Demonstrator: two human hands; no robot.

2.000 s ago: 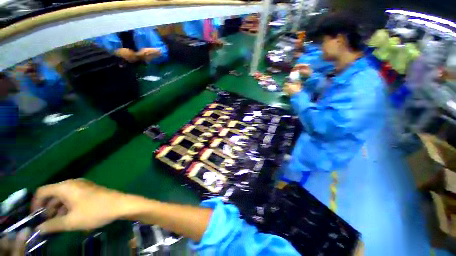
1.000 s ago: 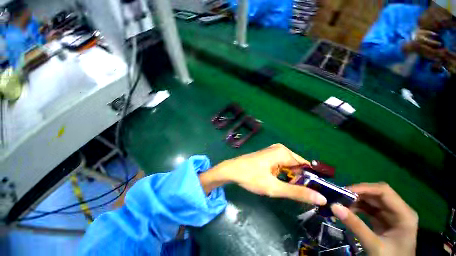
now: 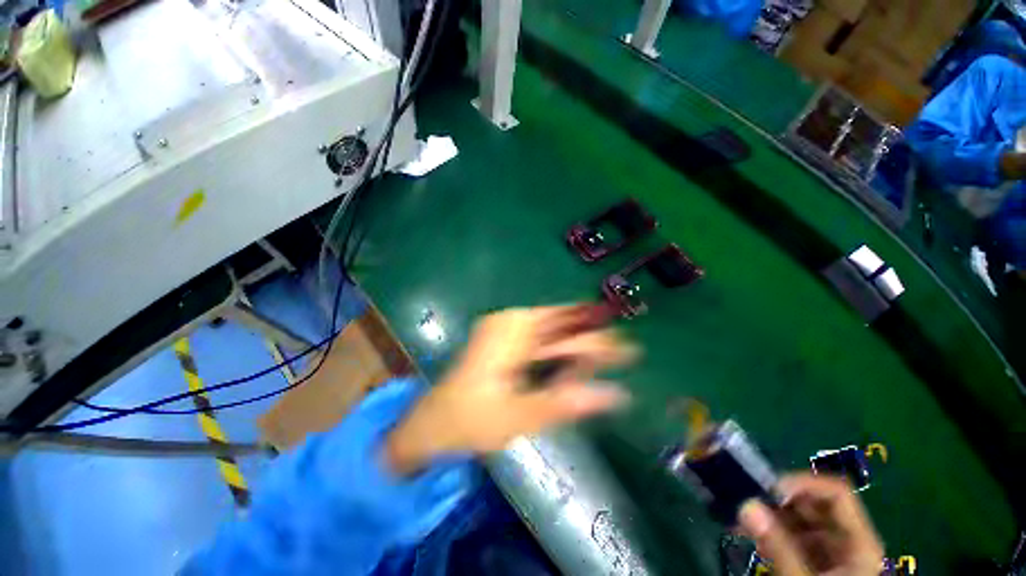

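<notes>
My left hand (image 3: 495, 388) is blurred, left of centre, with a dark red piece, apparently a phone housing (image 3: 576, 323), between its fingers. My right hand (image 3: 816, 523), lower right, holds an LCD module (image 3: 729, 470) by its lower right end; a yellow-orange flex tail points up from it. The hands are apart. Two dark red housings (image 3: 613, 231) lie on the green surface beyond my left hand. A loose LCD module (image 3: 842, 464) with a yellow tail lies right of the held one; more are partly hidden at the bottom edge.
Two whitish rectangles on a dark base (image 3: 875, 273) lie at right. A compartment tray (image 3: 844, 135) and a person's blue sleeve (image 3: 968, 118) are at far right. A white machine (image 3: 259, 169) with cables stands left. A white post (image 3: 498, 62) rises beyond the housings.
The view has shifted. My hands, together around the LCD module before, are now apart; my left hand has moved left with the reddish piece, and my right hand keeps the module.
</notes>
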